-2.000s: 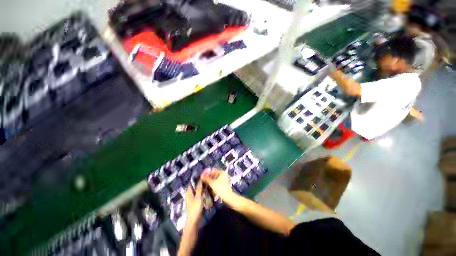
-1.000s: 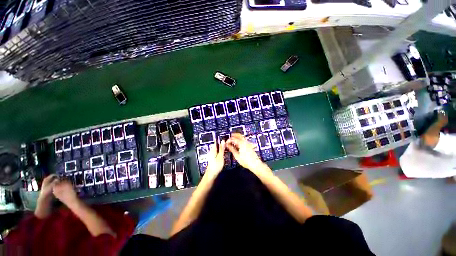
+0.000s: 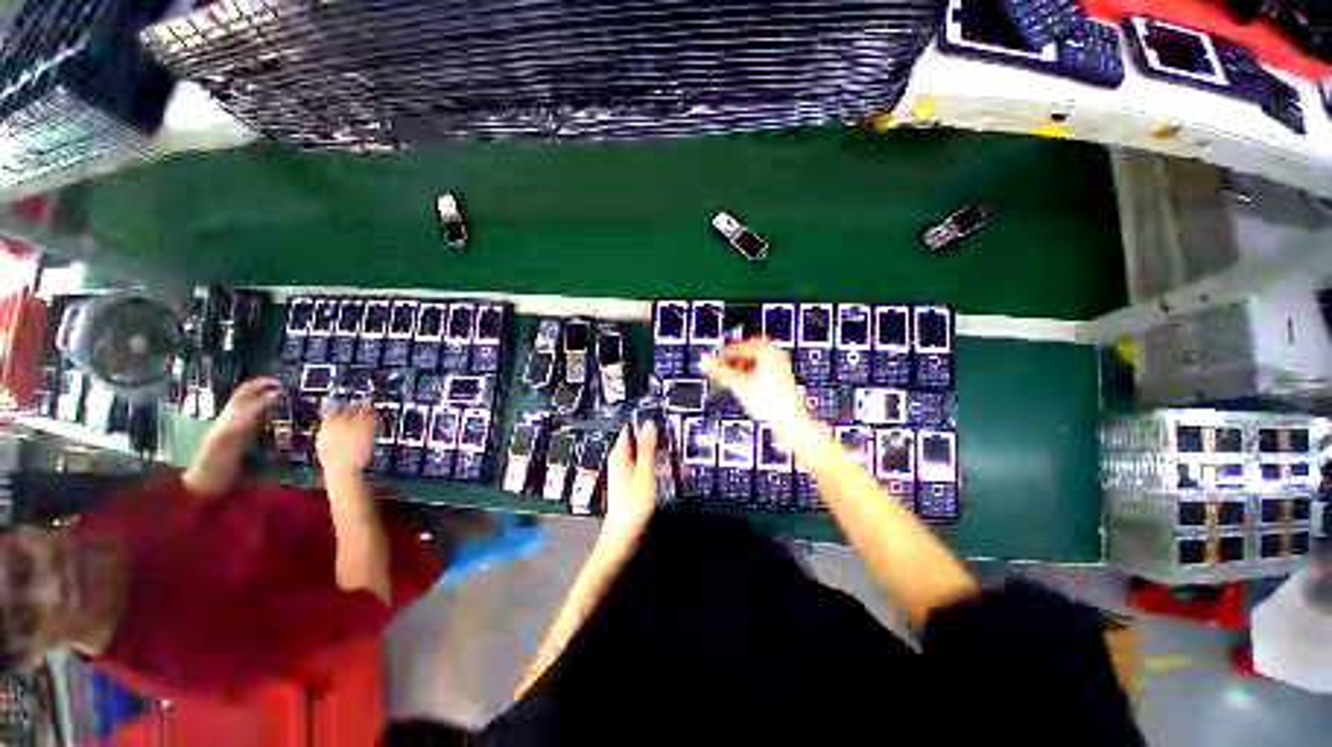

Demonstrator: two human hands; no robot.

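Note:
Front housings with keypads (image 3: 852, 329) lie in tight rows in front of me, dark with pale-rimmed screen windows. My left hand (image 3: 634, 470) is at the left end of the lower row, around a dark handset (image 3: 646, 426) that is partly covered by the fingers. My right hand (image 3: 755, 377) is blurred over the upper row, with its fingers bent together. Whether it holds a small part cannot be seen. One unit with a bright white frame (image 3: 881, 406) lies sideways in the middle row.
Grouped phones (image 3: 574, 355) lie left of my rows. A neighbouring worker in red (image 3: 263, 584) handles another block of housings (image 3: 397, 336). Single phones lie on the green belt (image 3: 584, 219), behind a pale rail. A parts tray (image 3: 1212, 496) is at right, black stacked trays (image 3: 584, 73) above.
The view has swung left and levelled. My hands were together over the housings; now my right hand is apart, up and to the right, over the upper row.

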